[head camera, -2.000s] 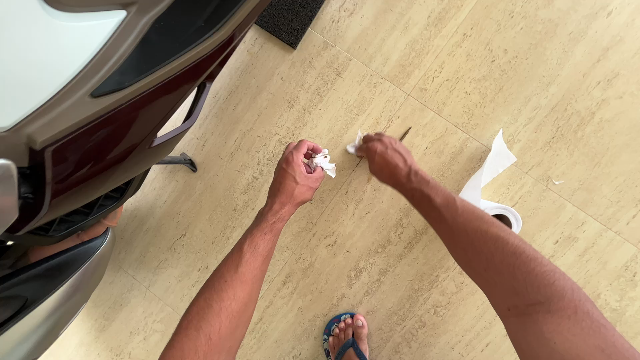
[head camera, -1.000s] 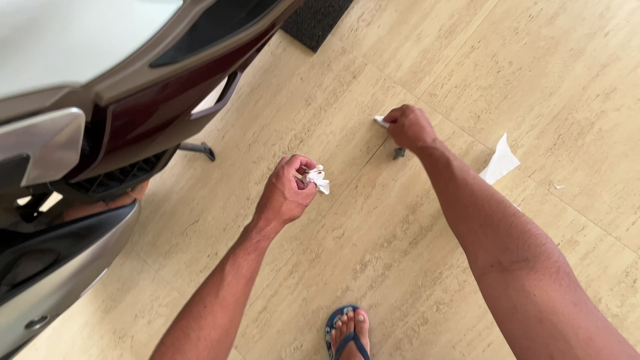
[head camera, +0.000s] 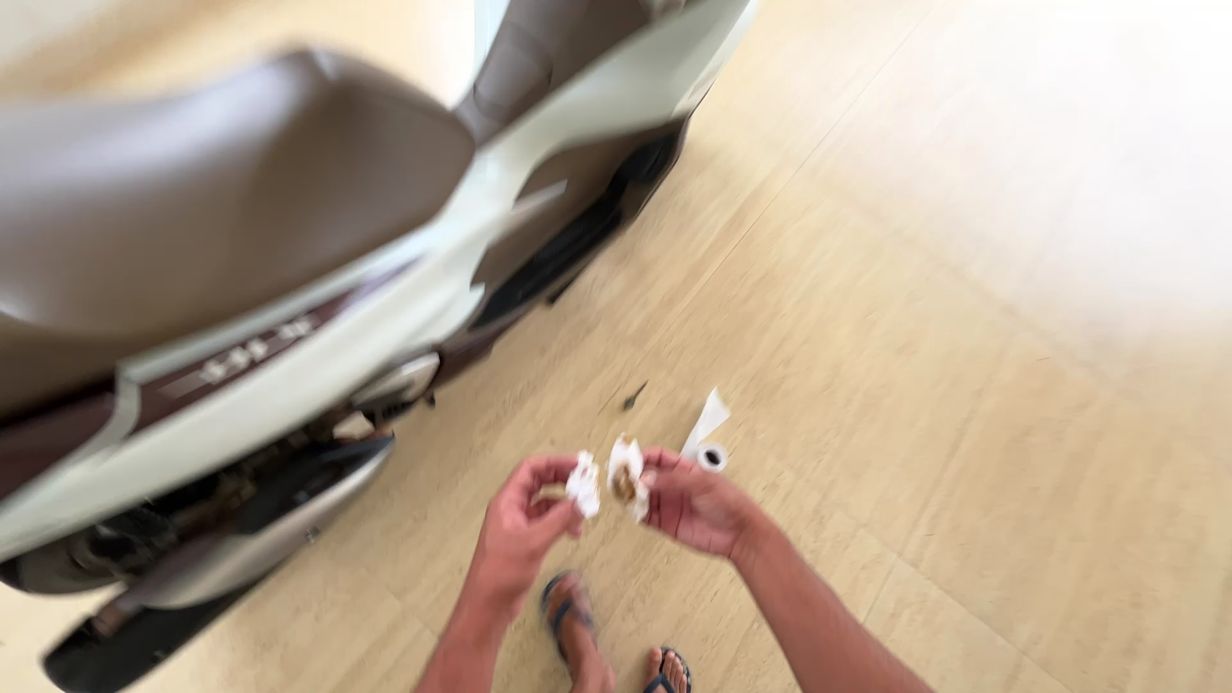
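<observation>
My left hand (head camera: 534, 510) holds a crumpled piece of white tissue paper (head camera: 583, 485) between thumb and fingers. In my right hand (head camera: 698, 500) is another piece of white tissue (head camera: 627, 472), folded and marked with brown stains. The two pieces are held close together, apart, above the floor. Beyond them on the floor lie a small dark thin object (head camera: 634, 396), too small and blurred to name, and a white paper roll (head camera: 712, 456) with a loose end (head camera: 710, 420) stretched out.
A scooter with a brown seat (head camera: 221, 192) and pale side panels (head camera: 385, 289) stands at the left, its exhaust muffler (head camera: 260, 539) low beside the floor. Two feet in blue flip-flops (head camera: 568, 611) are at the bottom. The floor (head camera: 962, 433) is beige tile.
The view has swung widely, showing more of the scooter. My right hand, lower over the floor before, has come up beside my left with its tissue. The dark object on the floor is uncovered.
</observation>
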